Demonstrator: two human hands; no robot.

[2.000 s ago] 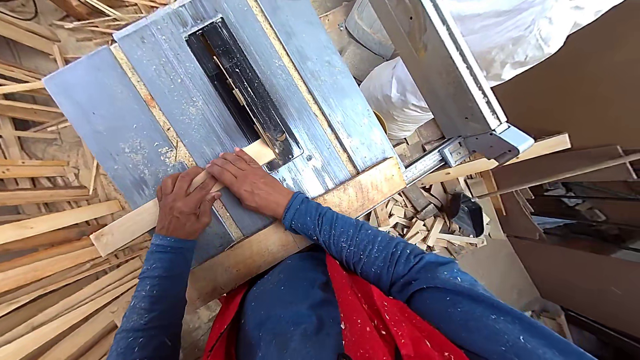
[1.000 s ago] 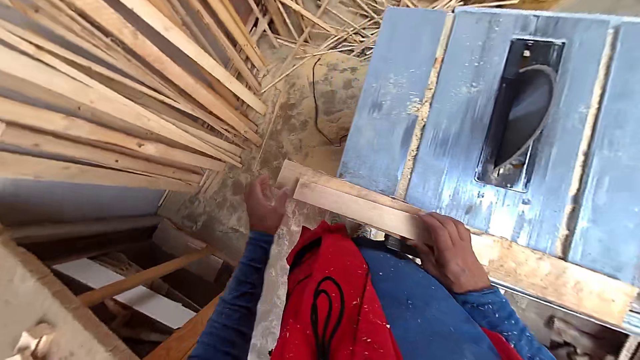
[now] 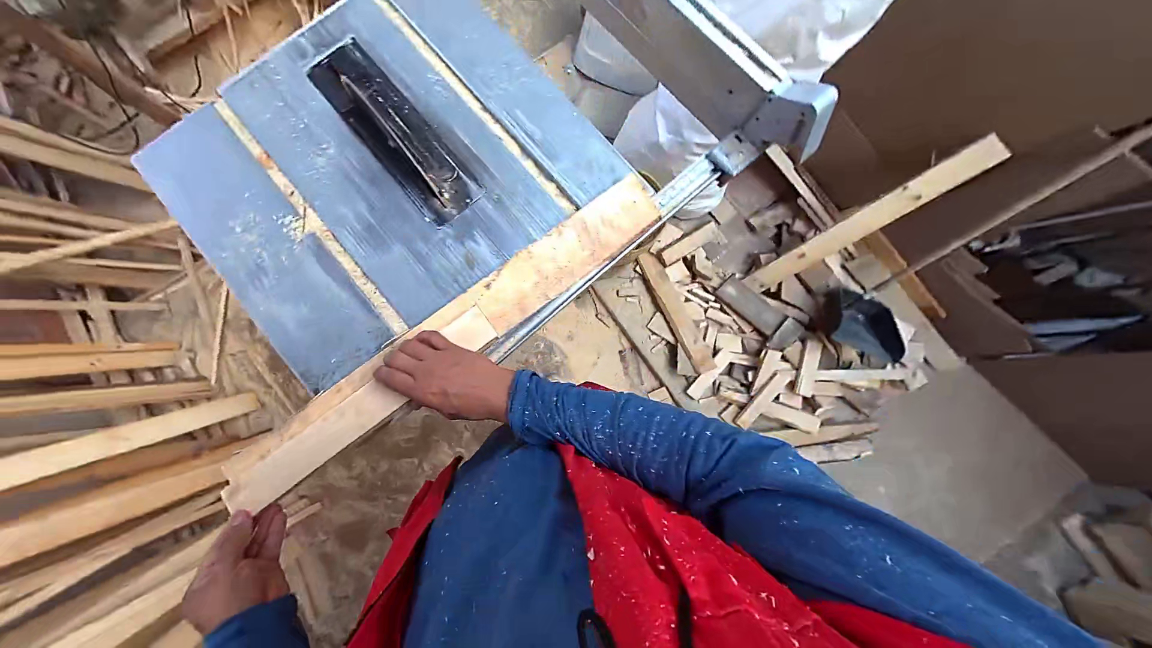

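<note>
A light wooden strip lies along the wooden board at the near edge of the table saw's metal top. My right hand rests over the strip's middle, fingers closed around its upper side. My left hand is at the strip's lower left end, fingertips touching or very near it; whether it grips is unclear. The saw blade stands in the dark slot plate of the table, beyond my right hand.
Long wooden strips are stacked at the left. Wood offcuts litter the floor at the right, beside a propped plank. A metal fence rail sticks out past the table's right corner.
Two seconds ago both hands were on a strip over the tabletop by the blade. One second ago the strip was at the near edge, as now. The view has swung widely left and back.
</note>
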